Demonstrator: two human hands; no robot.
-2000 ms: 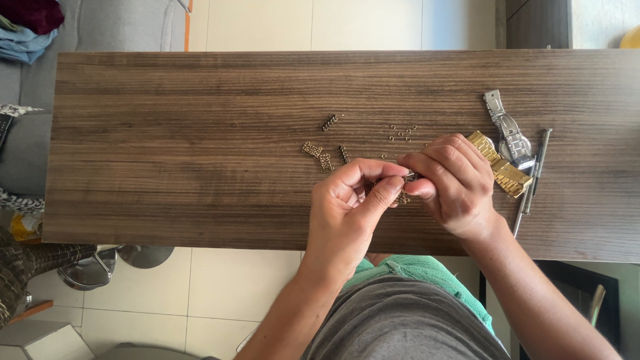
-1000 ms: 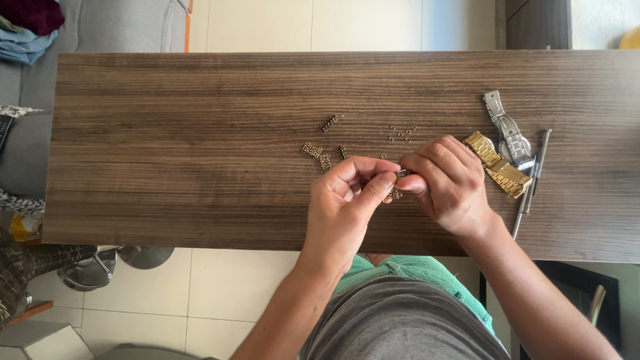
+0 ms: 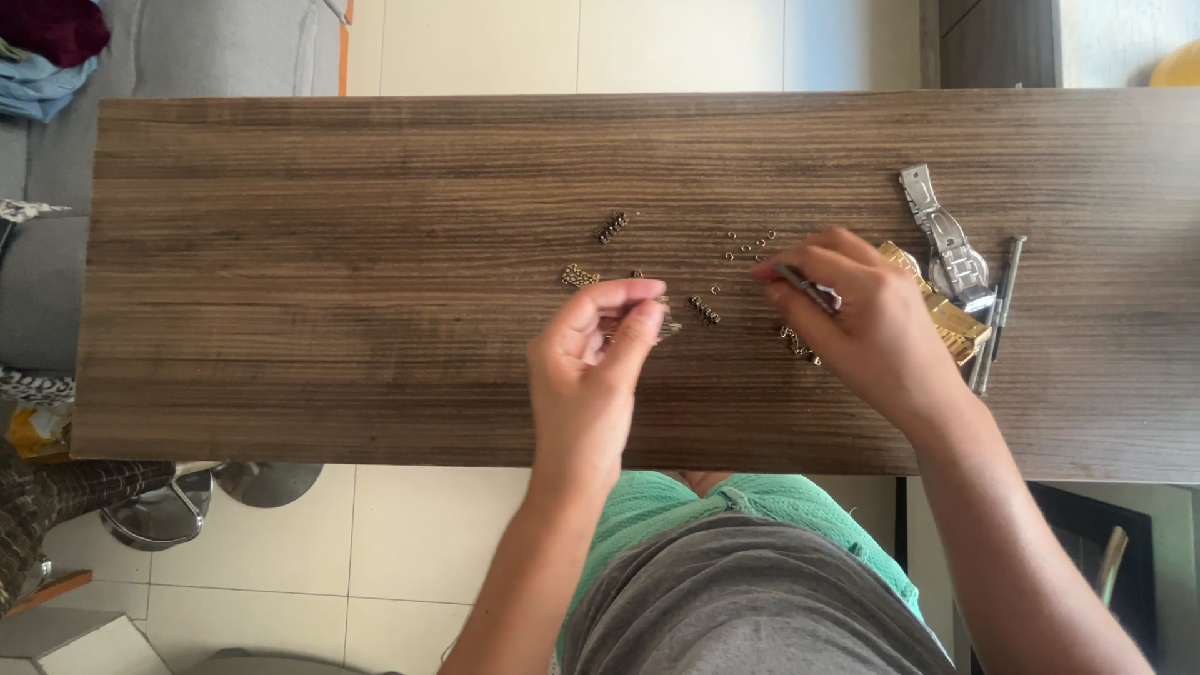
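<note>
Between the thumb and fingers of my left hand (image 3: 600,347) is a small metal jewellery piece (image 3: 669,319), mostly hidden. My right hand (image 3: 848,309) grips a small dark metal tool (image 3: 808,288), perhaps tweezers or pliers. Several tiny metal rings (image 3: 746,248) lie just left of its fingertips. A dark beaded piece (image 3: 705,310) rests between the hands, and another (image 3: 612,228) lies farther back. A bronze-coloured filigree piece (image 3: 580,276) is beside my left fingers. More small metal pieces (image 3: 799,347) lie under the edge of my right hand.
On the wooden table (image 3: 328,281), a silver wristwatch (image 3: 945,244) and a gold-coloured wristwatch (image 3: 952,323) lie right of my right hand. Slim metal rods or tools (image 3: 1008,300) lie beside them. The table's near edge runs just in front of my body.
My hands were together over the table; now they are apart, the right one moved to the right with the dark tool. The beaded piece between them has come into view.
</note>
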